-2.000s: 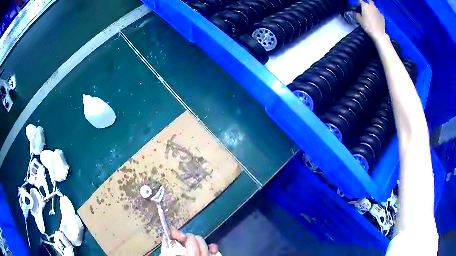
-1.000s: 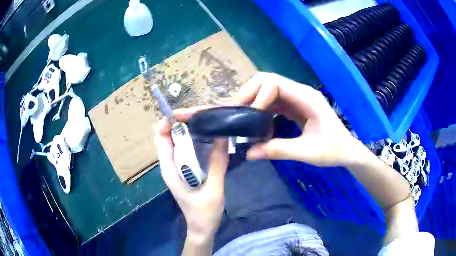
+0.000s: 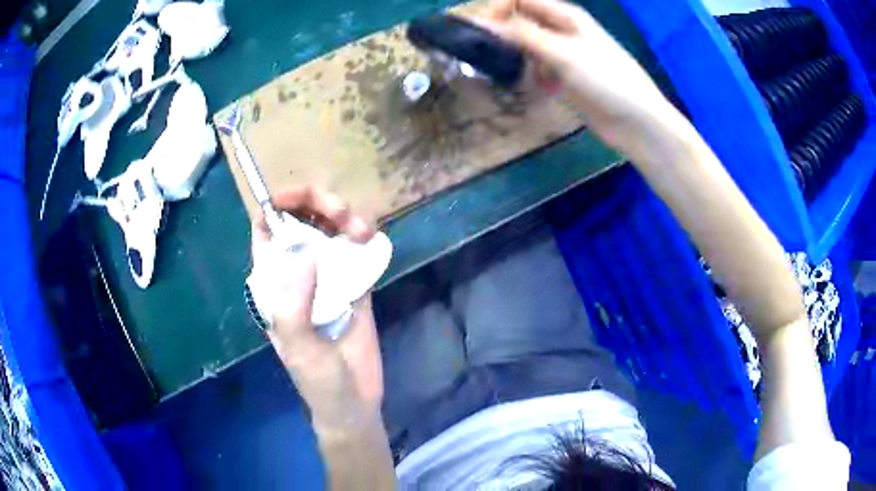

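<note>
My left hand (image 3: 317,316) holds a white wheel bracket (image 3: 348,273) above the front edge of the table. The bracket's thin arm (image 3: 252,171) points up and left, its small forked end over the pad's left corner. My right hand (image 3: 567,58) holds a black wheel (image 3: 468,48), seen nearly edge-on and slightly blurred, over the cardboard pad (image 3: 317,144). The wheel and the bracket are apart. A small white round cup (image 3: 416,85) stands on the dark stained part of the pad, just below and left of the wheel.
Loose white brackets (image 3: 178,139) lie clustered on the green table (image 3: 182,331) at the left. A blue crate (image 3: 740,125) with rows of black wheels (image 3: 821,105) is at the right. Below it a blue bin holds small white-and-black pieces (image 3: 821,307). Another blue bin edge runs along the left.
My right hand has taken the wheel away from the bracket, up and over the pad. My left hand has moved down and left and turned the bracket, so its smooth white side shows.
</note>
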